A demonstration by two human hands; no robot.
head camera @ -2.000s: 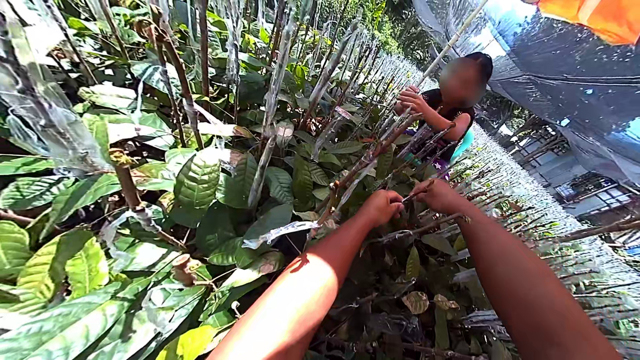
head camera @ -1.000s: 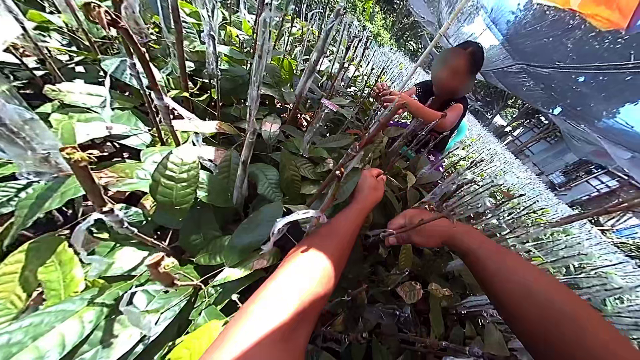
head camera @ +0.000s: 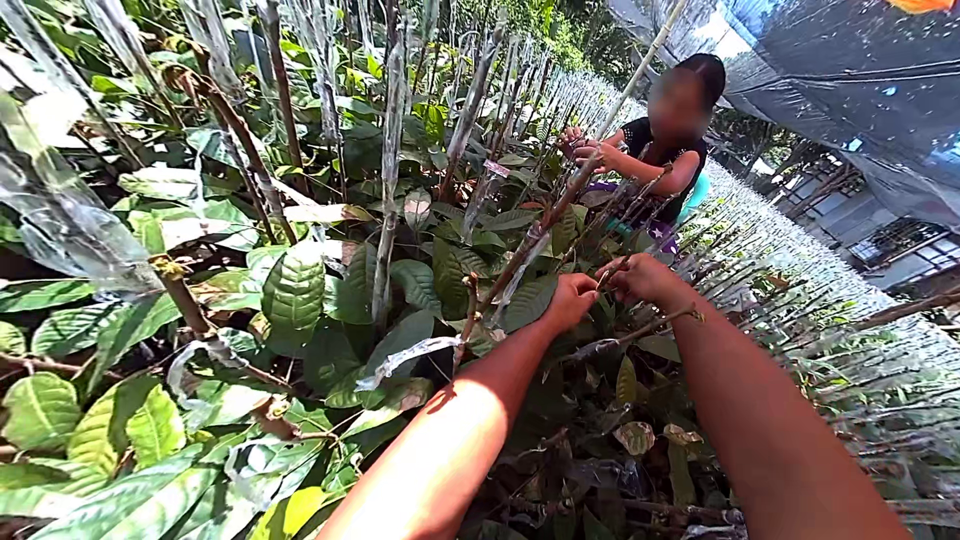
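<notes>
My left hand (head camera: 571, 300) and my right hand (head camera: 637, 279) are close together among grafted plant stems at the centre. The fingers of the right hand are closed on a thin brown stem (head camera: 611, 271). The left fingertips are bent beside that stem; whether they grip anything is hard to see. A thicker brown stem (head camera: 534, 238) slants up just left of my hands. Below my right wrist, a cut stem (head camera: 645, 330) points to the right. A strip of clear plastic film (head camera: 411, 355) hangs from a short stem left of my left forearm.
A co-worker (head camera: 667, 150) crouches beyond my hands, both hands at a slanting pole (head camera: 637, 71). Broad green leaves (head camera: 294, 291) and plastic-wrapped stems (head camera: 390, 165) crowd the left. Dense rows of wrapped stems (head camera: 847, 352) fill the right, under dark shade netting (head camera: 817, 82).
Two seconds ago my hands were close together; one second ago they were apart, the right lower. Now the right hand is higher and beside the left again.
</notes>
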